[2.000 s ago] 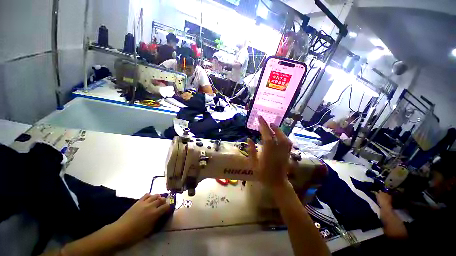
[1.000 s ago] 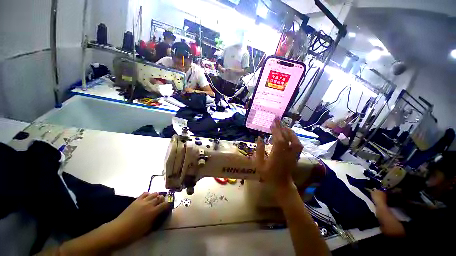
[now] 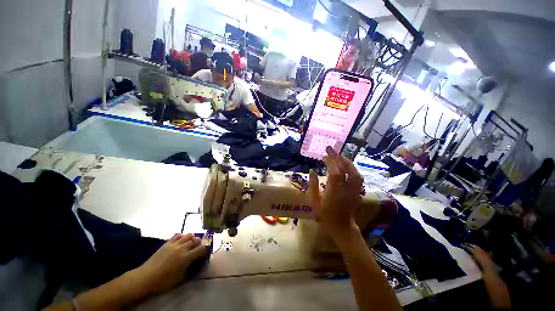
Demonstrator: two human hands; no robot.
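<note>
A smartphone (image 3: pixel 336 115) with a lit pink screen and a red block stands upright above and behind the cream HIKARI sewing machine (image 3: pixel 274 197). My right hand (image 3: pixel 341 188) is raised in front of the machine head, a fingertip at the lower part of the screen; it holds nothing. My left hand (image 3: pixel 179 258) lies flat, fingers together, on the dark garment piece (image 3: pixel 115 243) just left of the presser foot (image 3: pixel 209 239). The cloth's edge reaches under the needle area; the needle itself is too small to tell.
Small red and yellow loops (image 3: pixel 275 219) lie behind the machine head. Dark cut pieces (image 3: pixel 420 246) lie at the right end of the table. Another person's arm (image 3: pixel 492 276) is at the far right. A person in white (image 3: pixel 240 94) sits behind, beyond dark cloth (image 3: pixel 249 143).
My right hand has shifted slightly, its fingertip moving over the lower screen. My left hand and the cloth have barely moved. The other person's arm at the right has moved.
</note>
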